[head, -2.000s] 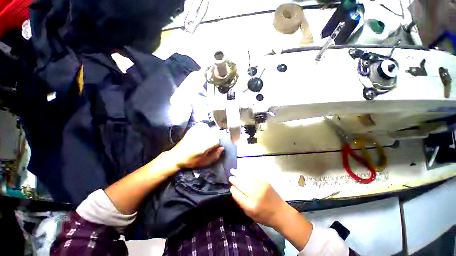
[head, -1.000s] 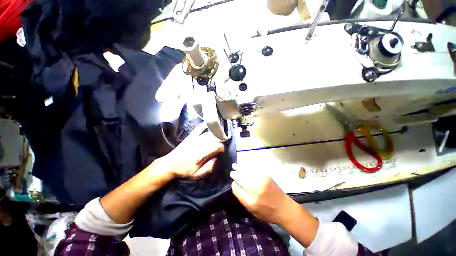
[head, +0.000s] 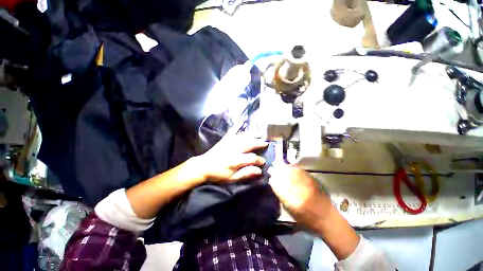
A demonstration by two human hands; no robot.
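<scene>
A large dark navy garment (head: 153, 106) is heaped left of the needle, and more of the dark cloth (head: 222, 204) lies over the lap. My left hand (head: 230, 161) rests on the cloth beside the presser foot area (head: 290, 151), fingers bent over its edge. My right hand (head: 299, 193) is at the cloth's right edge just in front of the needle area, its fingertips bright and blurred; they appear to pinch the edge. The needle itself is hidden by the machine head and glare. The white sewing machine arm (head: 392, 111) extends to the right.
Scissors with red and yellow handles (head: 408, 193) lie on the machine bed (head: 365, 211) under the arm. A tan tape roll (head: 348, 11) and a dark thread cone (head: 412, 24) stand behind the machine. Clear crumpled plastic (head: 61, 227) is at lower left.
The view has shifted, so the machine appears further right and lower. My right hand has moved up closer to the needle area and the left hand. My left hand lies flatter on the cloth.
</scene>
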